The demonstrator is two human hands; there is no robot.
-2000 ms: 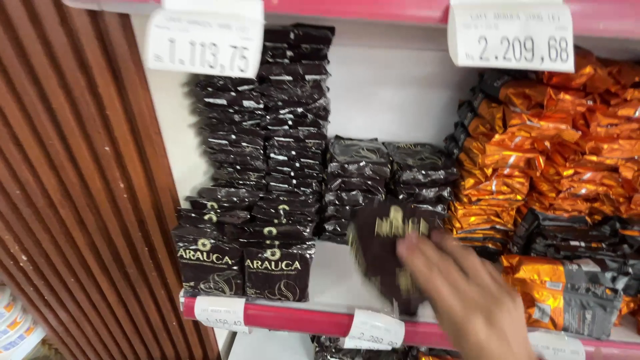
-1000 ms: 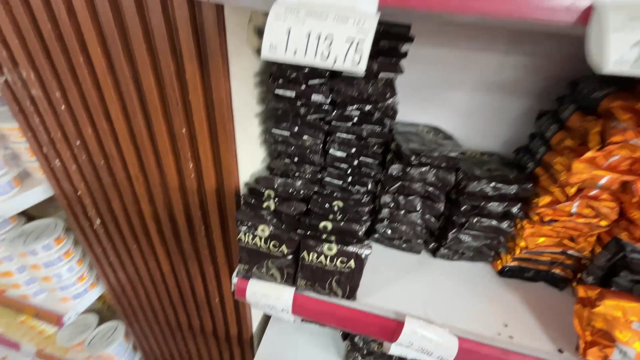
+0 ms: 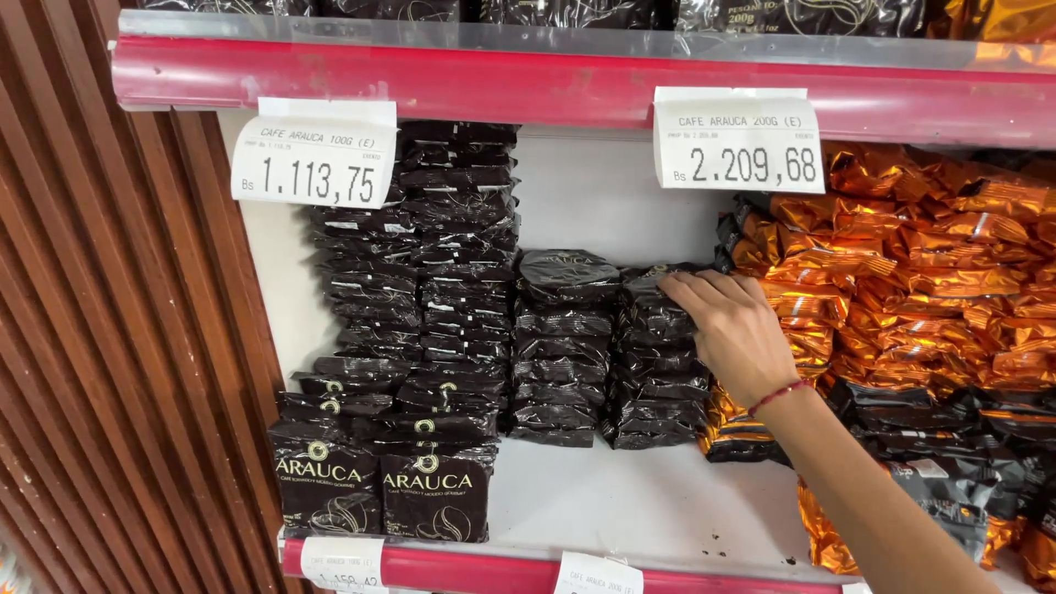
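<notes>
My right hand (image 3: 730, 318), with a thin red bracelet at the wrist, reaches in from the lower right. Its fingers rest on the top of the right-hand short stack of dark coffee packets (image 3: 656, 363); whether they grip a packet cannot be told. Another short stack of dark coffee packets (image 3: 565, 355) stands just left of it. Farther left are taller stacks of dark packets (image 3: 466, 247), with Arauca coffee packets (image 3: 436, 495) standing upright in front. Orange foil packets (image 3: 907, 305) are piled right of my hand. My left hand is out of view.
A red-edged upper shelf (image 3: 528, 82) with hanging price tags (image 3: 313, 153) crosses above the stacks. The lower shelf's red edge (image 3: 462, 569) runs along the bottom. Brown wooden slats (image 3: 124, 330) stand at the left. Black and orange packets (image 3: 940, 495) lie at the lower right.
Two seconds ago my right hand was lower, at the shelf front with a dark packet; one second ago it was out of view. Now it is at the right-hand short stack.
</notes>
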